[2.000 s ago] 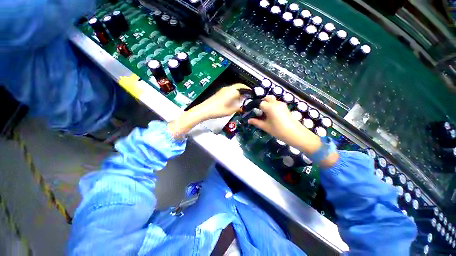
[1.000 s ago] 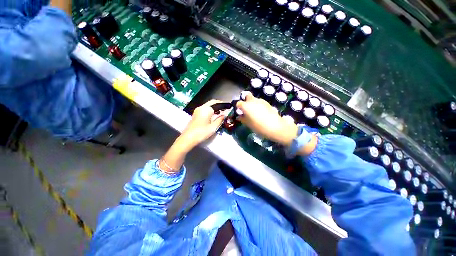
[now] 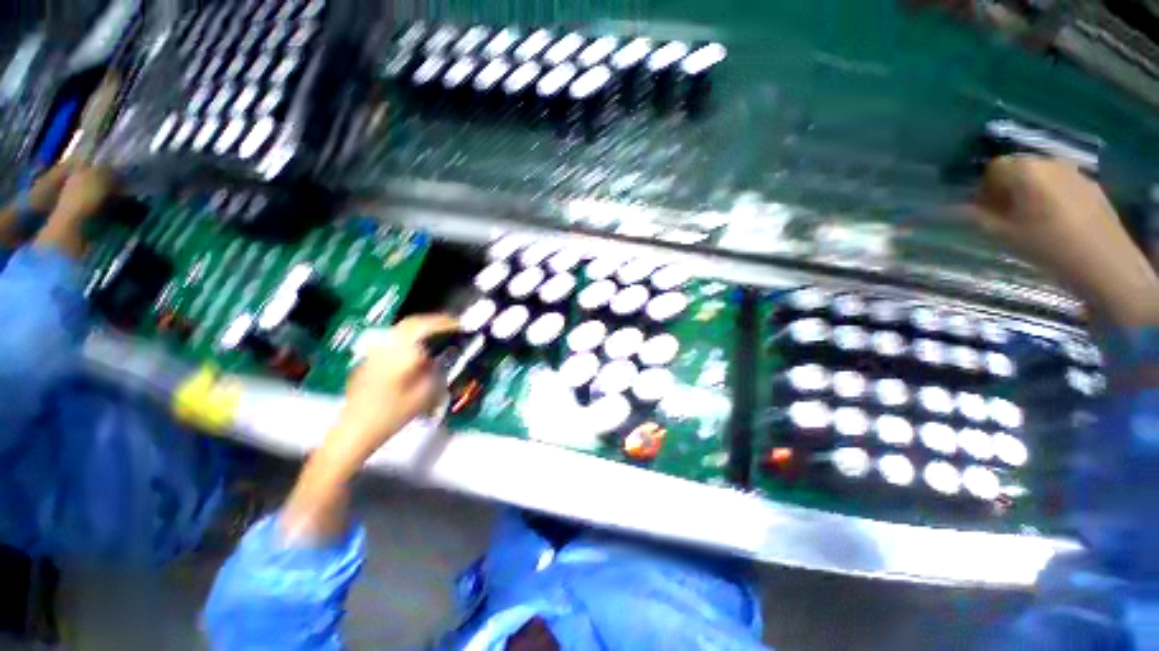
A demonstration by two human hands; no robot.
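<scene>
The frame is blurred. My left hand [image 3: 385, 382] is at the front left of a green circuit board [image 3: 693, 430], its fingers closed round a dark, blurred capacitor. This board bears rows of black capacitors with white tops [image 3: 623, 343] and an orange-copper coil [image 3: 644, 441] near its front edge. My right hand [image 3: 1032, 201] is far right over the green bench, its fingers against a dark group of pale-topped capacitors [image 3: 1045, 137]. Blur hides whether it grips any.
A metal rail [image 3: 610, 481] runs along the front, with a yellow tag [image 3: 206, 399]. A filled board [image 3: 750, 502] lies right, a sparser board [image 3: 235, 261] left. Capacitors [image 3: 559, 64] and a full tray [image 3: 242, 76] stand behind. Another person's hands [image 3: 79, 197] are far left.
The view has turned right. My right hand has left the middle board and moved out to the far-right capacitors. My left hand stays near this board's left edge.
</scene>
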